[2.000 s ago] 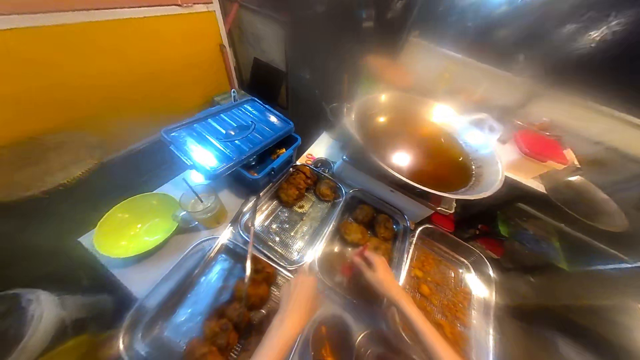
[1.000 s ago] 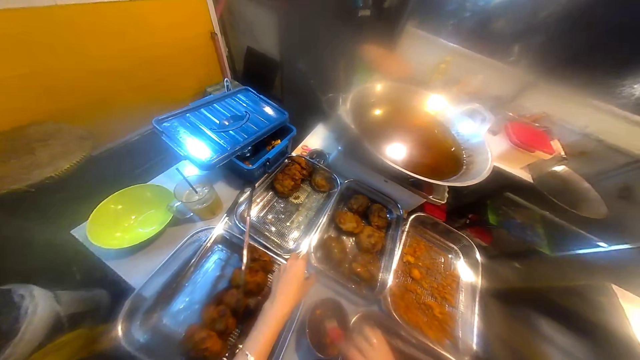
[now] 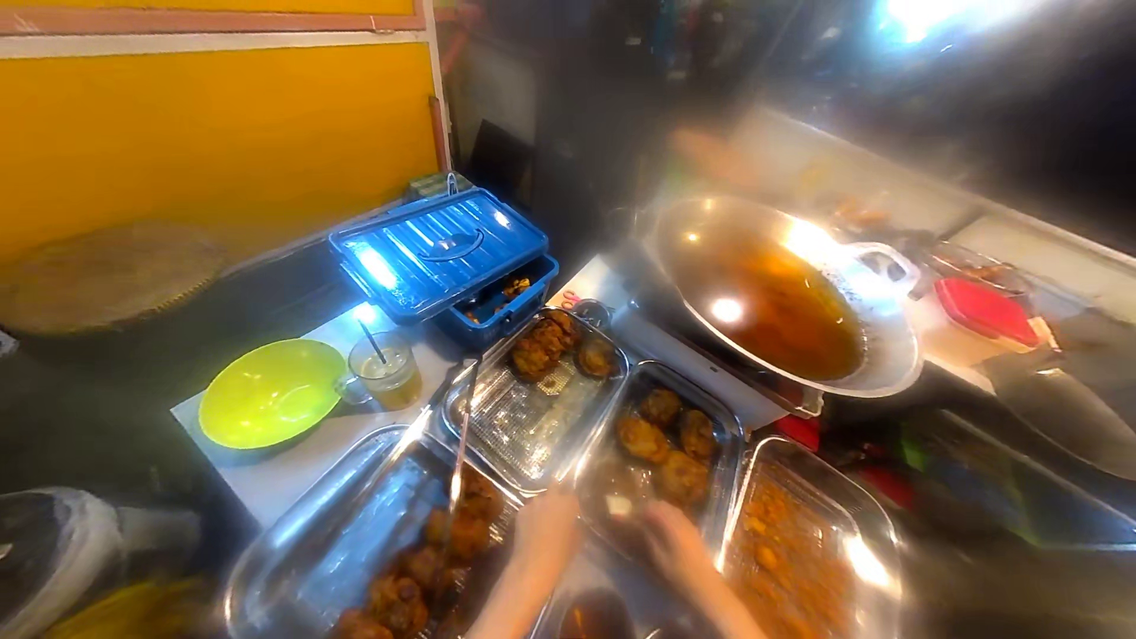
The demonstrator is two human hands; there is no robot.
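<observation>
My left hand [image 3: 548, 528] is over the near edges of the metal trays, between the draining tray [image 3: 532, 426] and the tray of browned fried balls; its fingers are blurred. My right hand [image 3: 667, 531] is at the near end of the narrow metal tray [image 3: 732, 453], which holds several fried pieces [image 3: 683, 477]. A small pale piece [image 3: 619, 506] shows between the hands, close to the right fingertips; whether either hand grips it is unclear. Browned fried balls [image 3: 399, 603] lie in the large tray [image 3: 302, 524] at left, with metal tongs [image 3: 461, 435] across its edge.
A wide wok of brown oil [image 3: 772, 302] stands at the back right. An orange-brown food mix fills the right tray [image 3: 874, 524]. Further left are a blue lidded box [image 3: 444, 253], a glass mug [image 3: 390, 377] and a yellow-green bowl [image 3: 271, 390]. A red-lidded container [image 3: 985, 311] stands beyond the wok.
My right hand has moved up from the bottom edge to the narrow tray. The pale piece now shows between my hands.
</observation>
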